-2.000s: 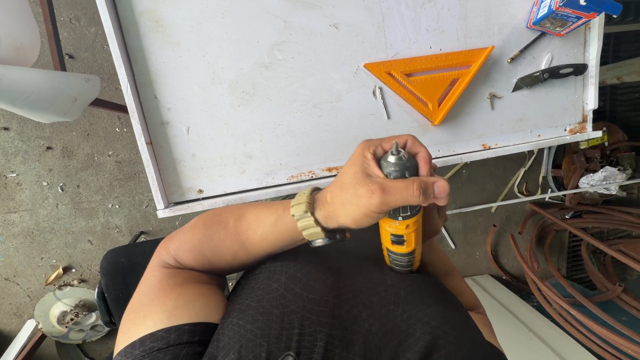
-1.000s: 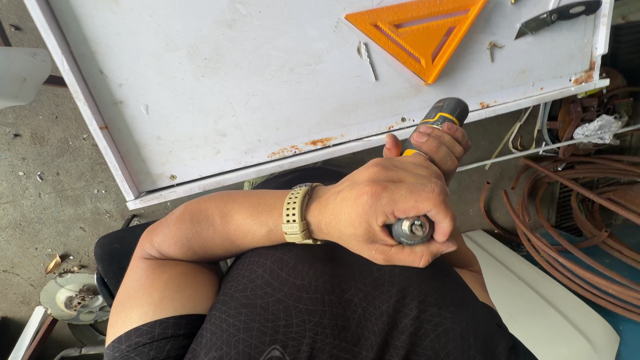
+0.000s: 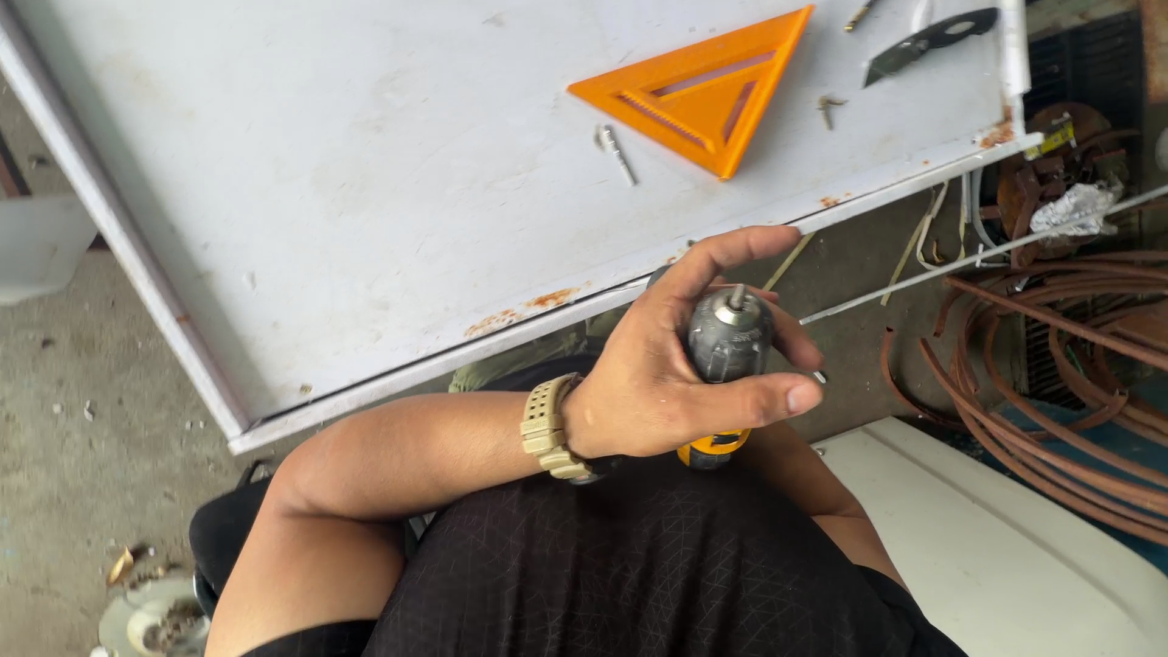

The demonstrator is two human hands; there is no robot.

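Note:
A yellow and black cordless drill [image 3: 730, 347] stands over my lap, its chuck and a short bit pointing up at the camera. Around the chuck is my left hand [image 3: 666, 374], thumb and index finger spread, palm beside the tool. My right forearm [image 3: 808, 484] runs in behind the drill; the hand on its lower part is mostly hidden. Beyond, on a white metal-framed panel [image 3: 365, 182], lie an orange triangular speed square [image 3: 721, 109], a small drill bit [image 3: 619, 155], a small metal piece [image 3: 828, 109] and a black folding knife [image 3: 926, 46].
The panel's raised edge [image 3: 438, 365] runs just ahead of my arms. Coiled rusty tubing [image 3: 995, 383] lies right, near crumpled foil [image 3: 1077, 210] and a thin metal rod [image 3: 912, 283]. A pale panel [image 3: 985, 547] is at lower right, a disc with debris [image 3: 151, 620] at lower left.
The drill has turned from lying slanted toward the panel to pointing its chuck up at the camera. My left hand's fingers have spread from their grip round the chuck.

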